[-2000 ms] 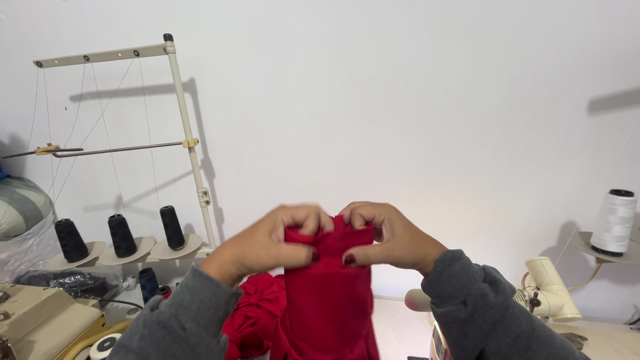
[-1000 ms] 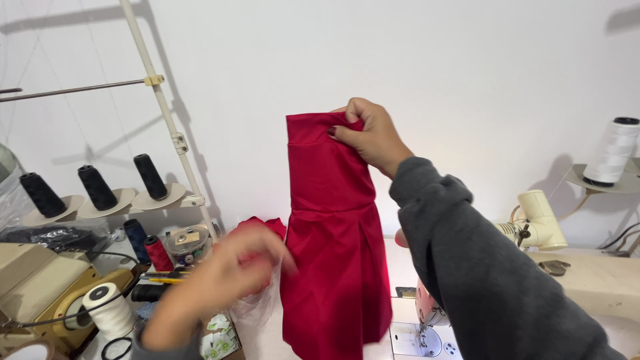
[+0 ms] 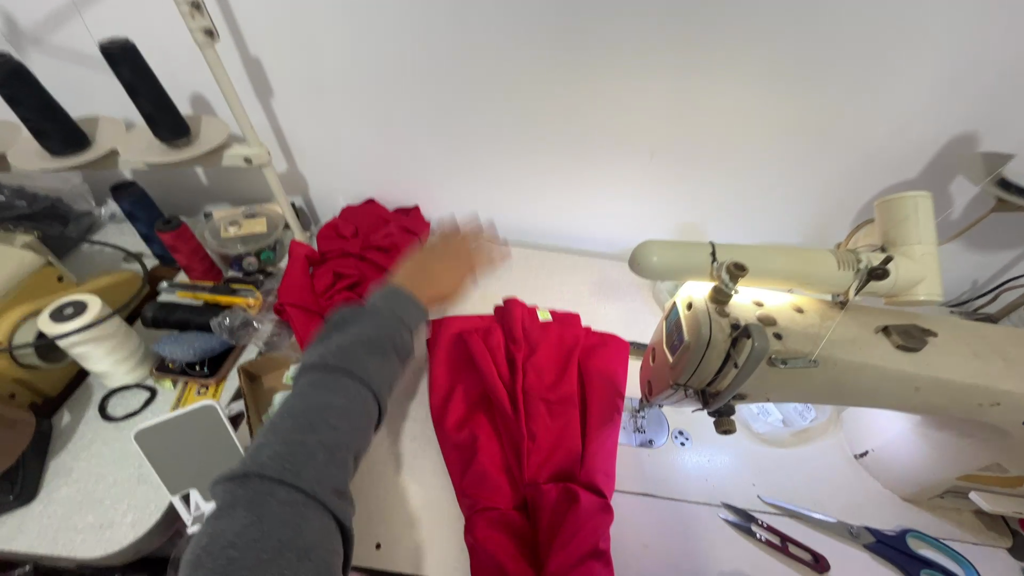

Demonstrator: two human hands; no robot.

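A red fabric garment (image 3: 524,400) with a small pale tag at its top edge lies on the white sewing table, left of the sewing machine's needle area. My left hand (image 3: 452,260), blurred and with its fingers apart, is over the table above the garment's top left corner. Beside it, to the left, a crumpled heap of red fabric (image 3: 352,248) rests against the wall. Nothing shows in that hand. My right hand is out of the frame.
An industrial sewing machine (image 3: 832,344) with a lit lamp stands at right. Thread snips (image 3: 776,540) and blue-handled scissors (image 3: 872,536) lie at lower right. On the left are a white thread cone (image 3: 96,340), a red thread cone (image 3: 188,248), a phone stand and an open cardboard box.
The red garment, held up by my right hand a second ago, now lies on the table. My right hand has left the view. My left hand is now beside the crumpled fabric. The view has tilted down.
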